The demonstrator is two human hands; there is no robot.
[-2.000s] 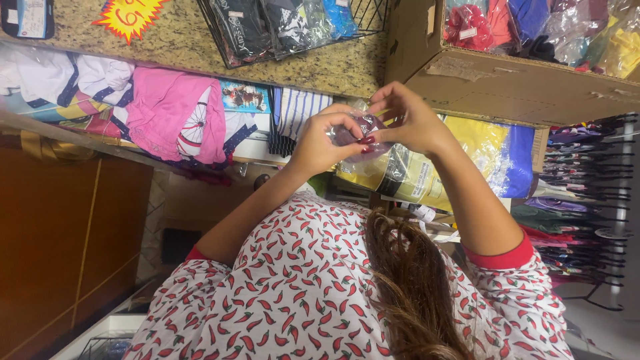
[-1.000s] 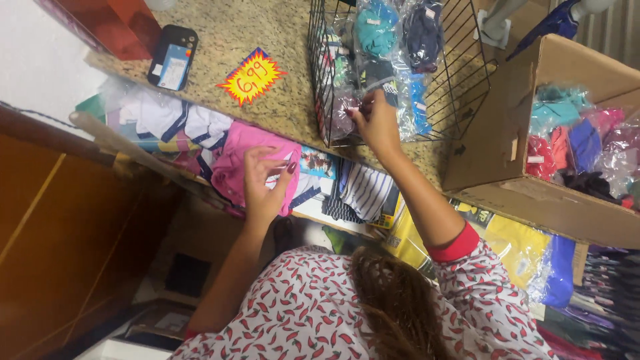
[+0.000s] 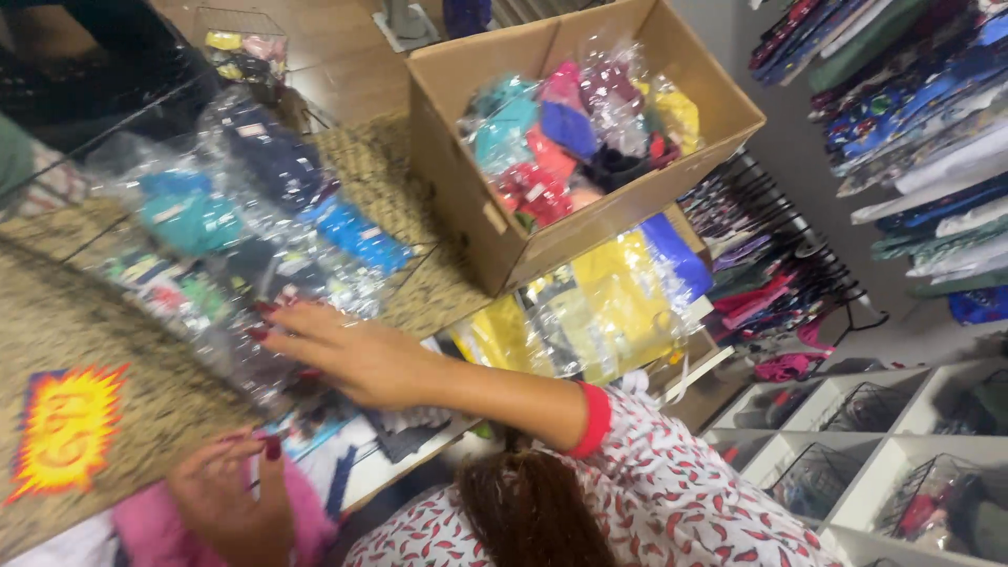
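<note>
My right hand point(image 3: 354, 354) lies with spread fingers on plastic-bagged garments in a black wire basket point(image 3: 102, 228) on the granite counter. Near its fingertips is a dark bagged garment point(image 3: 264, 366); whether the fingers grip it cannot be told. Teal point(image 3: 193, 213), navy point(image 3: 268, 153) and bright blue point(image 3: 354, 236) bagged garments lie farther up in the same basket. My left hand point(image 3: 236, 496) is at the counter's front edge, over a pink garment point(image 3: 303, 504). Its fingers are bent, and a small white item shows by them, partly hidden and blurred.
A cardboard box point(image 3: 472, 228) of bagged clothes stands right of the basket. Yellow packages point(image 3: 622, 291) lie below the box. A bright price sign point(image 3: 71, 429) is on the counter at left. Clothes hang on racks point(image 3: 819, 252) at right, above white cubbies point(image 3: 890, 441) holding wire baskets.
Two seconds ago both hands held a small clear plastic bag together. They have since parted, my right hand to the basket, my left to the pink garment. The view has turned to the right.
</note>
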